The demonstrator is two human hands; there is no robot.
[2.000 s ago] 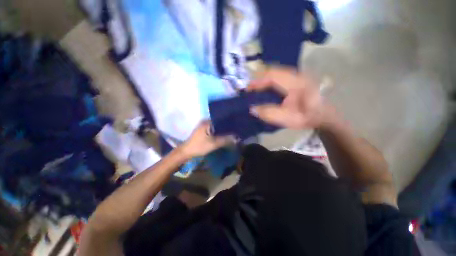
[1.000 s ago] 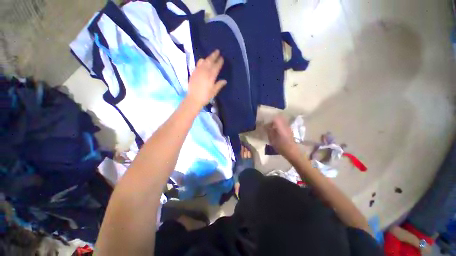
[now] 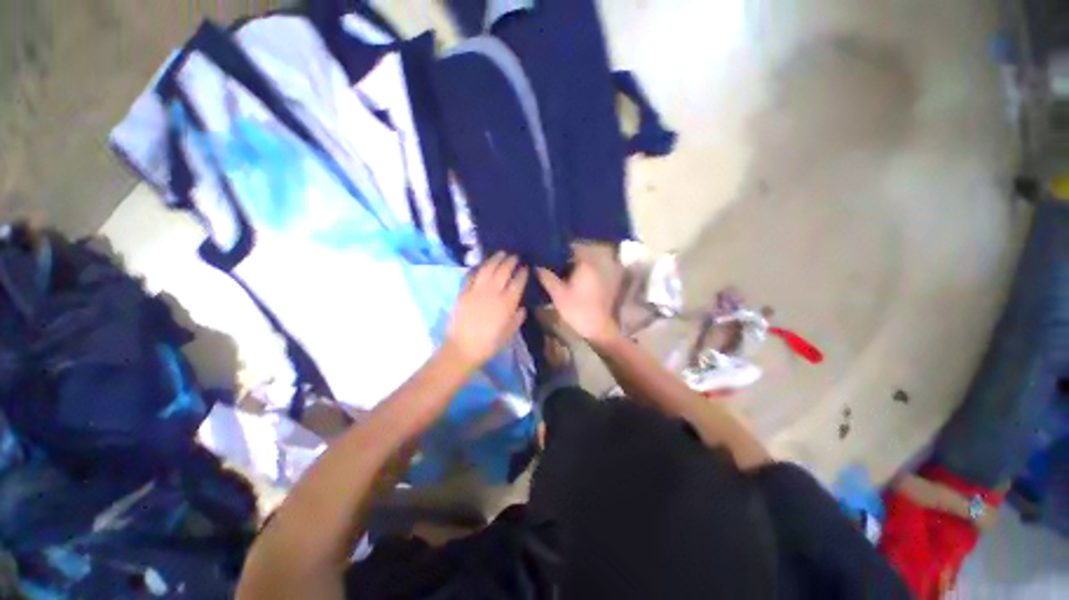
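Note:
Navy fabric offcuts (image 3: 495, 147) lie flat on the floor in front of me, with a pale curved strip across them. My left hand (image 3: 490, 307) is at the lower left edge of the navy cloth, fingers bent on it. My right hand (image 3: 584, 293) is at its lower right edge, thumb pointing left. Both hands hold the near end of the navy cloth, close together; the fingertips are partly hidden and slightly blurred. White and light blue fabric pieces with navy strips (image 3: 317, 223) lie to the left, partly under my left forearm.
A dark navy heap (image 3: 88, 387) is at the left. Small white scraps (image 3: 721, 373) and a red scrap (image 3: 797, 343) lie on the floor to the right. A person's arm (image 3: 938, 495) and red cloth (image 3: 926, 545) show at the lower right. A white piece (image 3: 258, 443) lies beside the heap.
The small navy piece held earlier is no longer in my hands. My left hand has moved down the navy cloth from its middle, and my right hand has come in to its near edge.

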